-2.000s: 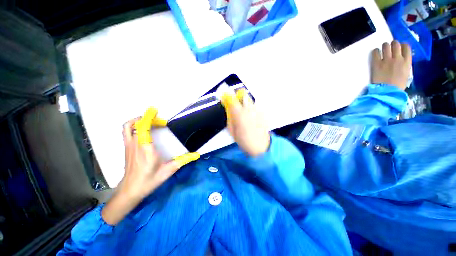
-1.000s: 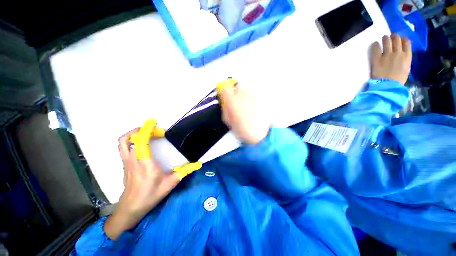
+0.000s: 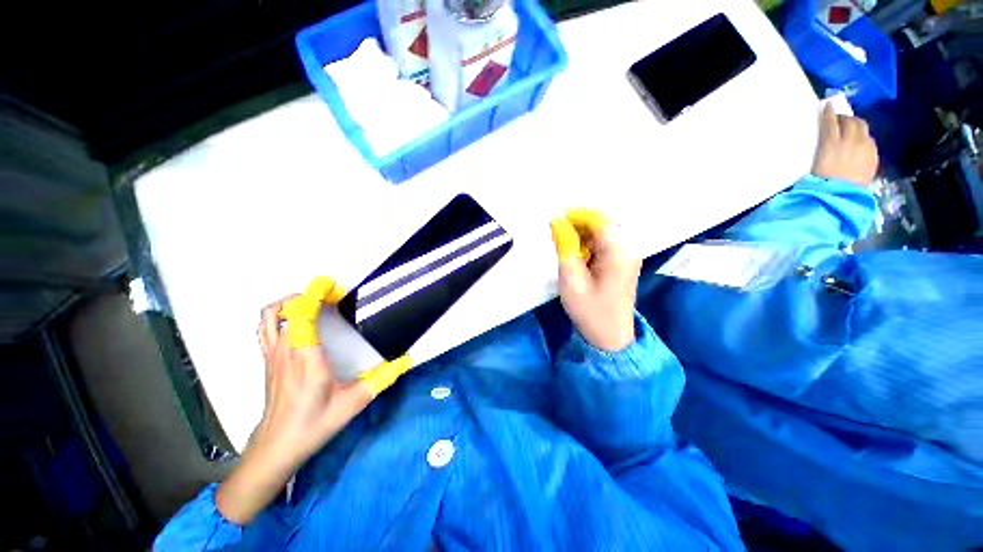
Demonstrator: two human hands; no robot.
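Note:
A glossy black phone or screen (image 3: 431, 275) lies at a slant on the white bench top, with white lamp streaks across its face. My left hand (image 3: 323, 361), with yellow finger cots, grips its lower left end between thumb and fingers. My right hand (image 3: 598, 275), also with yellow cots, is off the screen to its right, its cotted fingertips curled together. Whether a small wipe is pinched in them cannot be seen.
A blue bin (image 3: 464, 135) with whitish bottles (image 3: 474, 54) and crumpled white wipes (image 3: 383, 97) stands behind the screen. A second black phone (image 3: 693, 67) lies back right. A neighbour's hand (image 3: 846, 148) rests at the right end; another blue bin (image 3: 852, 59) is beyond.
My right hand has left the screen's face and moved right, uncovering its far end. My left hand keeps its grip. The neighbour's hand has turned and holds something small and white.

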